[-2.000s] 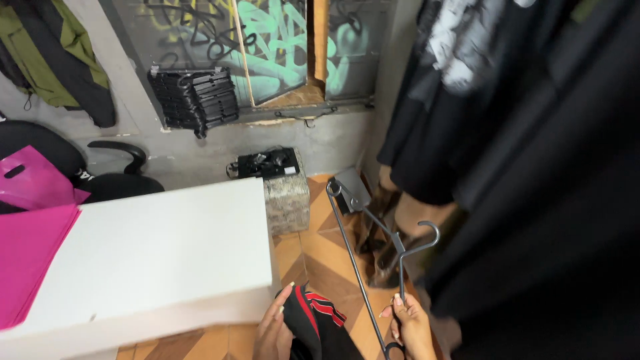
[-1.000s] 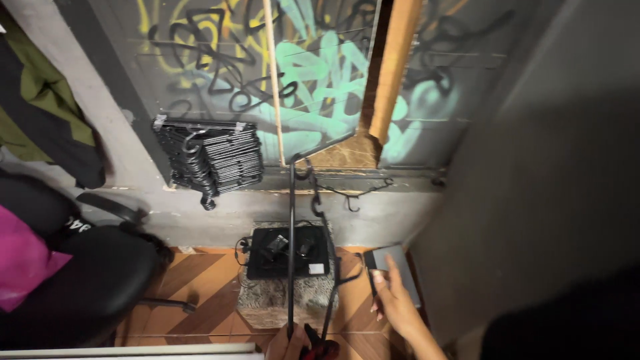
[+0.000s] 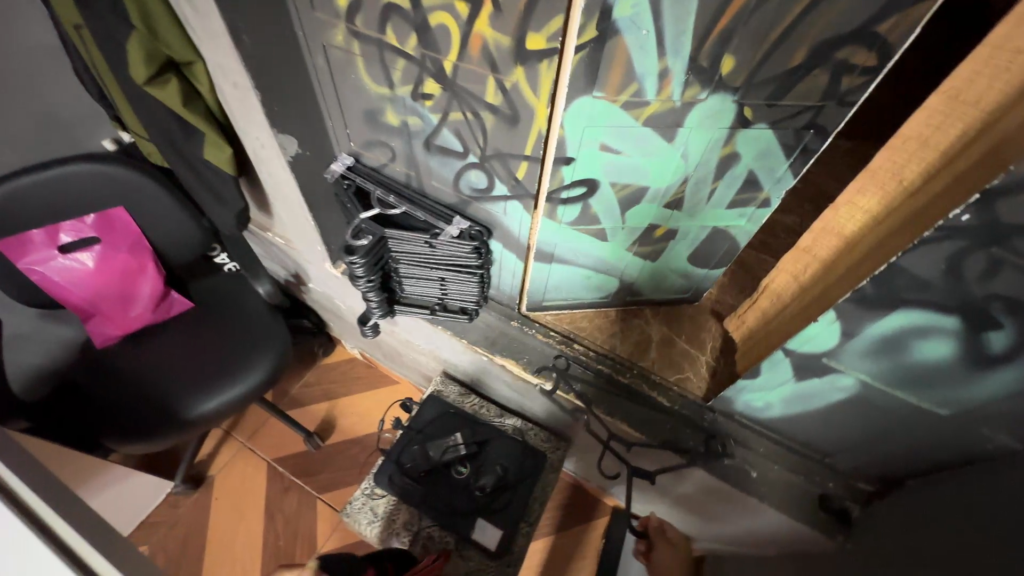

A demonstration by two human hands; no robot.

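At the bottom right, my right hand is closed on a black plastic hanger, whose arms reach up toward the wall ledge. Another black hanger hook shows at the ledge, and I cannot tell whether it belongs to the same hanger. Only a sliver of my left hand shows at the bottom edge, against a dark garment with red parts; it appears to hold the garment, its fingers mostly out of view. A bundle of black hangers hangs on the painted wall.
A concrete block bears a black device with cables. A black office chair holds a pink plastic bag. A wooden post stands right. An olive and black jacket hangs left; a white table edge is lower left.
The view has swung toward the graffitied wall and left the hanging dark clothes. One second ago my right hand was apart from any hanger, over a grey box; now it grips one.
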